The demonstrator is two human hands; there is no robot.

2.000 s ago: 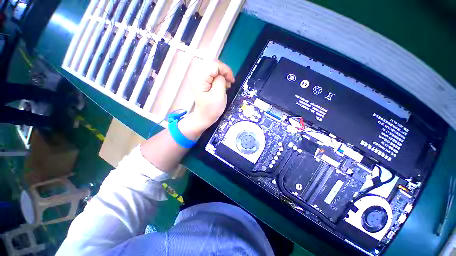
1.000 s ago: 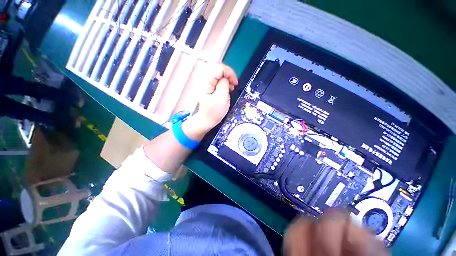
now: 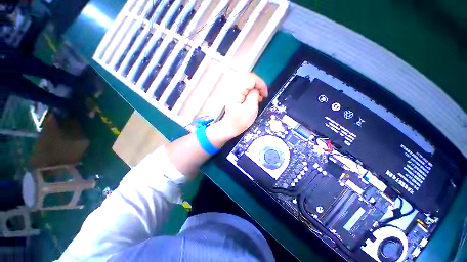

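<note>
An open laptop base (image 3: 303,240) lies on the bench, its insides showing and its lower right corner cut off by the picture's edge. Its black battery pack (image 3: 368,134) lies along the far side, with red wires (image 3: 327,145) at its near edge. A silver fan (image 3: 270,157) sits at the left and another fan (image 3: 390,247) at the lower right. My left hand (image 3: 245,108), with a blue wrist band (image 3: 206,140), is curled closed between the parts tray and the laptop's left edge; nothing shows in it. My right hand is out of the picture.
A pale parts tray (image 3: 190,121) holding several black oblong parts with thin wires stands left of the laptop. A pale ribbed rail (image 3: 368,56) runs along the far side. Brown cardboard (image 3: 137,140) and a stool (image 3: 65,187) are on the floor at left.
The blurred right hand seen over the laptop's near edge one second ago is gone. The view has shifted, so tray and laptop sit further right and lower. My left hand stays curled.
</note>
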